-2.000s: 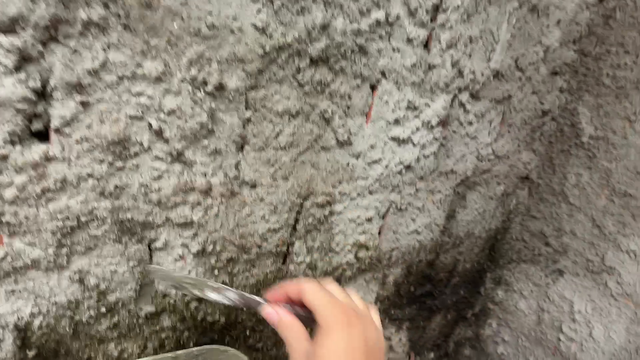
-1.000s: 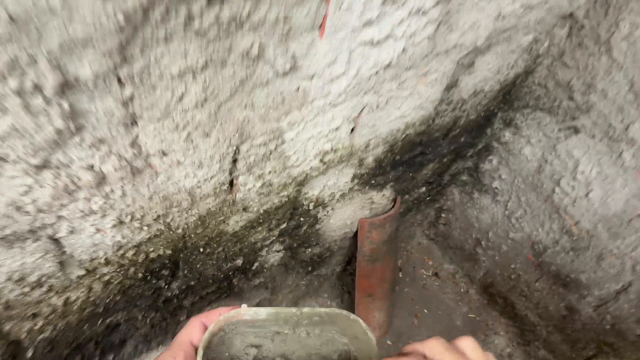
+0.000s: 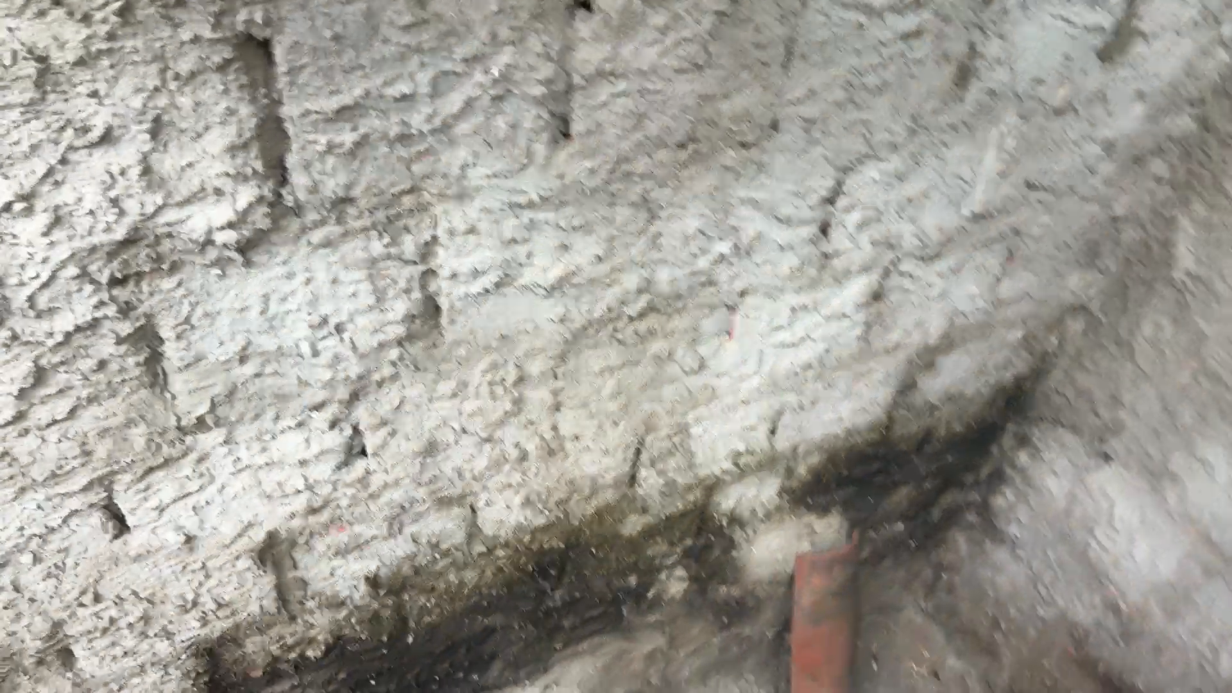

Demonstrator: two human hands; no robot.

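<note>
Neither my left hand nor my right hand shows in the head view. A rough wall with a coat of grey mortar (image 3: 539, 318) fills most of the picture, marked by several narrow upright cracks and gaps. Along its foot runs a dark, damp-looking band (image 3: 462, 626). At the bottom, right of the middle, the upper part of a reddish curved clay tile (image 3: 823, 616) stands close to the wall's foot; its lower part is cut off by the frame edge. The picture is blurred.
A second rough grey surface (image 3: 1136, 491) meets the wall at the right, forming a corner. Brownish ground (image 3: 943, 645) shows at the bottom right, beside the tile.
Both hands and the mortar-filled container, seen at the bottom one second ago, have left the view. The flat blade held in a hand two seconds ago is also out of sight. The view has shifted.
</note>
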